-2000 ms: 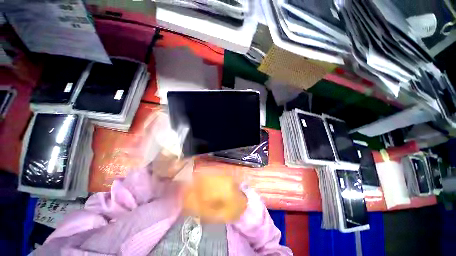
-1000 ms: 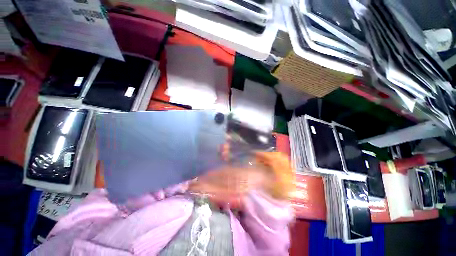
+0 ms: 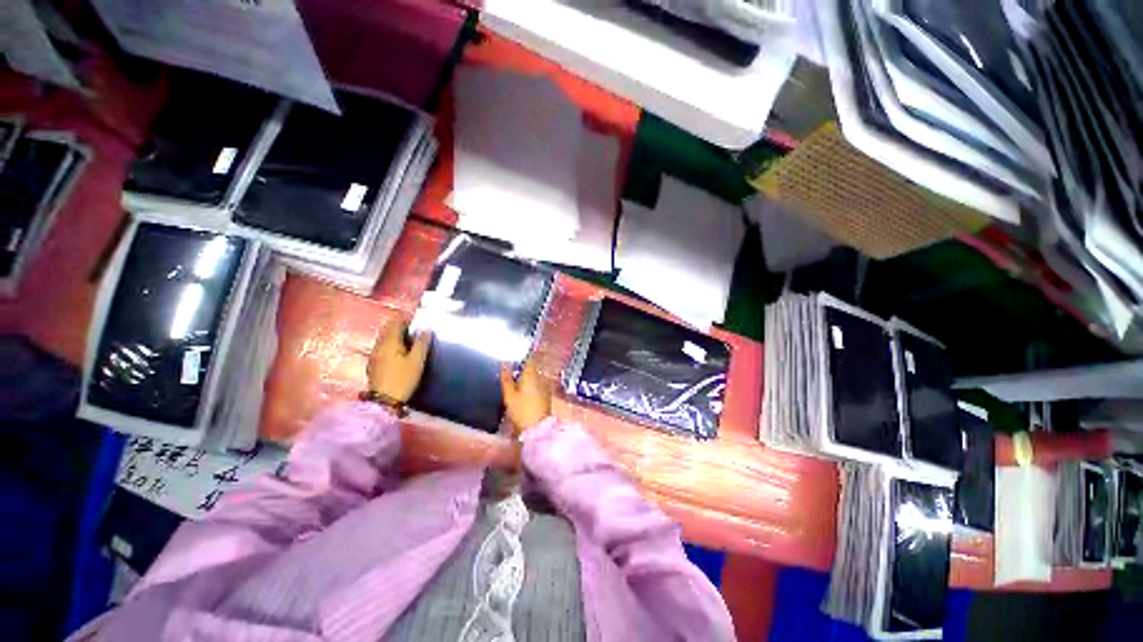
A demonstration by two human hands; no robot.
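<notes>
A tablet (image 3: 483, 297) with a glossy black face and a strong white glare lies face up, flat on or just above the orange-red bench in front of me. My left hand (image 3: 397, 365) holds its left edge near the bottom corner. My right hand (image 3: 527, 398) is at its lower right edge, fingers against it. I cannot tell whether the tablet touches the bench. A smaller black tablet (image 3: 649, 364) in wrinkled film, with a small white label, lies just to the right.
Tablet stacks with white layers stand at left (image 3: 169, 329) and right (image 3: 865, 383). White sheets (image 3: 533, 163) lie behind the tablet. Overhead are leaning stacks (image 3: 953, 94) and a perforated yellow board (image 3: 865, 188). A handwritten sign (image 3: 188, 470) is at the left bench edge.
The tablet was lifted, first showing its black face, then its blue-grey back with the camera. Now it is lower, black face up, between both hands. The small tablet beside it is fully uncovered.
</notes>
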